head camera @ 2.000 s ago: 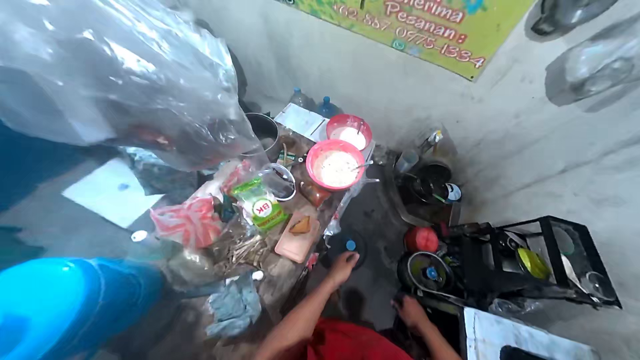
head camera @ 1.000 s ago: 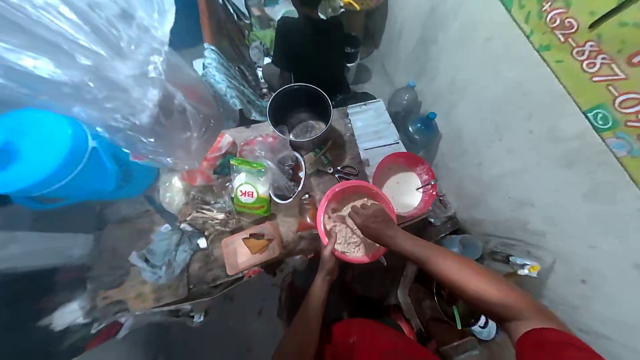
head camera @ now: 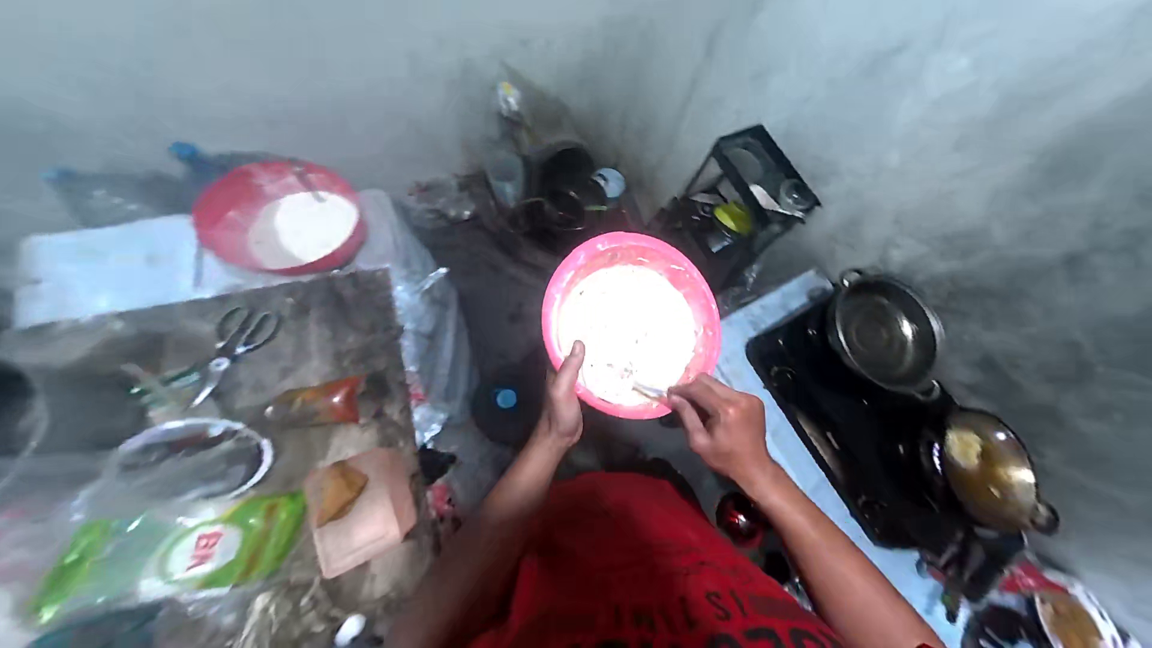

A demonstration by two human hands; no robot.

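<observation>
A pink plastic bowl (head camera: 551, 315) of pale batter-like mix is held up in front of the red shirt. My left hand (head camera: 564, 400) grips its lower left side, with the thumb over the rim. At the lower right rim, my right hand (head camera: 718, 423) is closed on a utensil handle (head camera: 650, 392), whose other end is in the mix. A second pink bowl (head camera: 216, 225) with white contents and a utensil stands on the left table. Scissors (head camera: 219, 364), a tray (head camera: 387, 504) with a brown piece on it and a green plastic package (head camera: 270, 531) lie there too.
On the right, a black gas stove (head camera: 810, 423) carries a metal pot (head camera: 886, 333) and a wok (head camera: 990, 468) with oil and a pale piece in it. A black rack (head camera: 760, 180) stands by the wall. Pots and a cup (head camera: 506, 175) crowd the corner behind the bowl.
The bowl of mix was over the table with my right hand inside it; now both hands hold it away from the table, and my right hand has a utensil. The view has swung right.
</observation>
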